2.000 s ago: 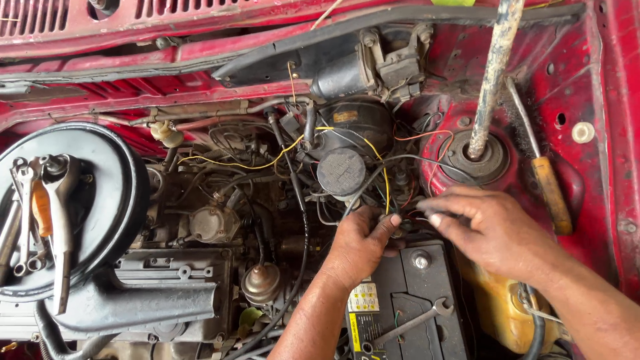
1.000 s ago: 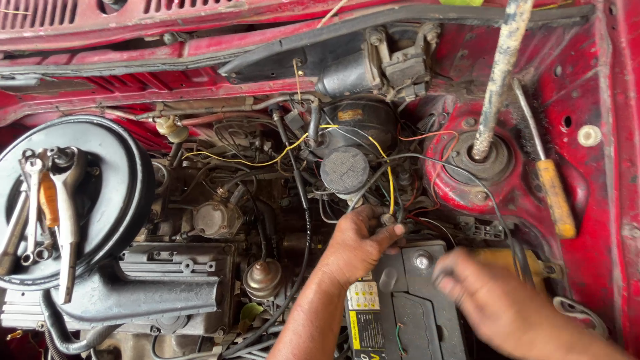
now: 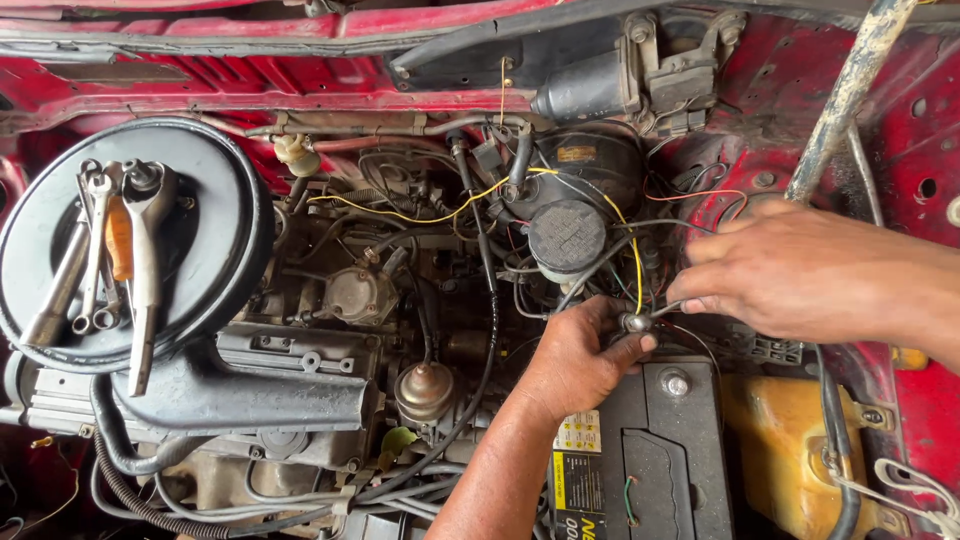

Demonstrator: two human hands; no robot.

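Observation:
My left hand point(image 3: 589, 360) grips a metal battery cable clamp point(image 3: 637, 322) between thumb and fingers, just beyond the far edge of the black car battery point(image 3: 645, 442). A yellow wire point(image 3: 637, 270) runs down to the clamp. My right hand point(image 3: 787, 274) pinches a thin dark wire point(image 3: 667, 309) beside the clamp, to its right. A battery post point(image 3: 676, 382) shows bare on the battery's top, and a short green wire point(image 3: 628, 501) lies there too. The black-capped fluid reservoir point(image 3: 567, 236) stands beyond my left hand.
A round black air cleaner housing point(image 3: 217, 300) at left carries several wrenches, a ratchet point(image 3: 144, 262) and an orange-handled tool point(image 3: 118, 238). A worn metal rod point(image 3: 851, 101) rises at upper right. A yellowed plastic tank point(image 3: 787, 450) sits right of the battery.
My right hand has moved from over the battery's right side up to the wire beside the clamp. The combination wrench seen on the battery two seconds ago is no longer there. The view has come closer.

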